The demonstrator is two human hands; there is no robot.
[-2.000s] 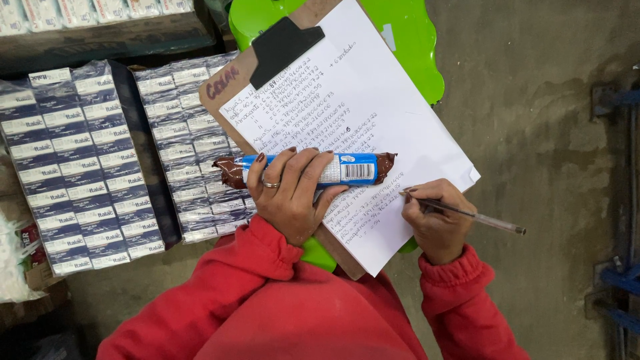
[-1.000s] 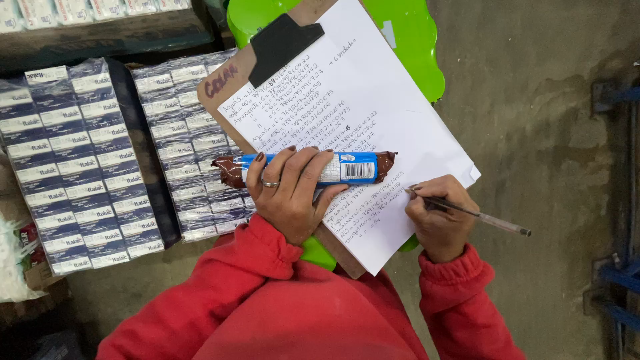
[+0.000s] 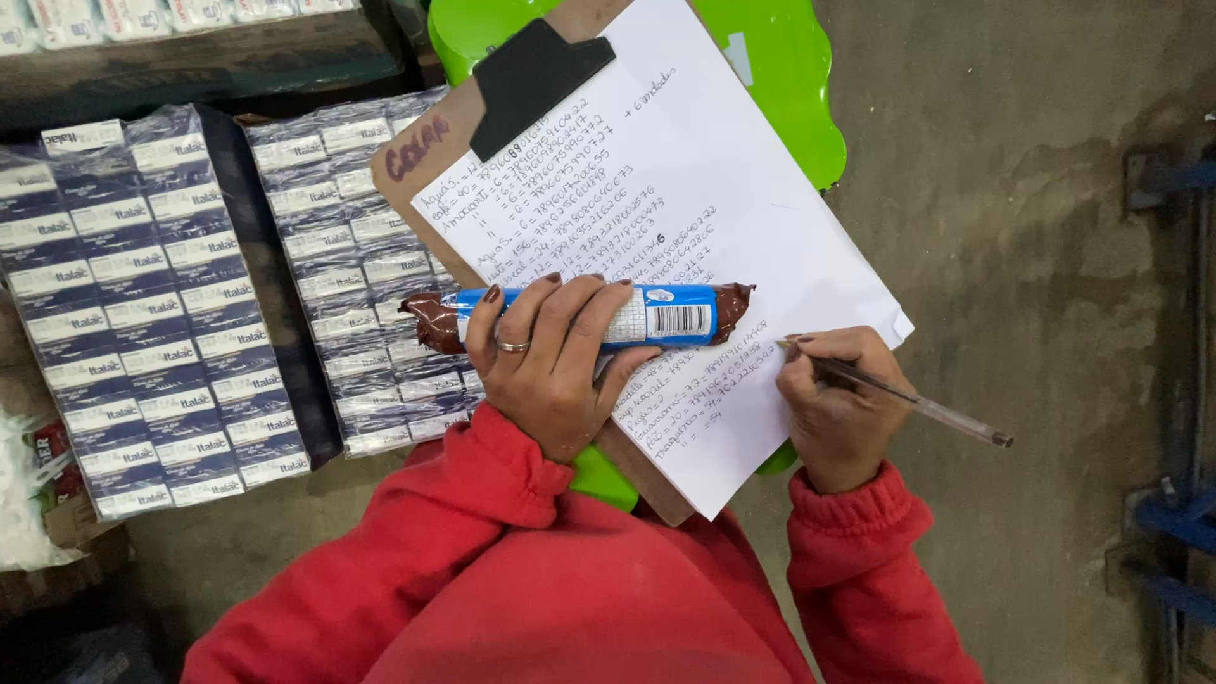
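My left hand is closed around a blue and brown packet, a tube-shaped wrapped food pack whose barcode faces up. The packet lies across a sheet of white paper with handwritten lines. A black clip holds the paper on a brown clipboard, which rests over a bright green plastic stool or small table. In my right hand is a clear ballpoint pen, its tip at the paper near the lower handwritten lines. The packet covers some of the writing.
Two stacks of film-wrapped blue and white Italac cartons stand on the left. Wrapped white packs sit at the upper left. Blue metal framing runs along the right edge, over a concrete floor.
My right hand and the pen have shifted slightly to the right from two seconds ago. My left hand and the packet stay in about the same place.
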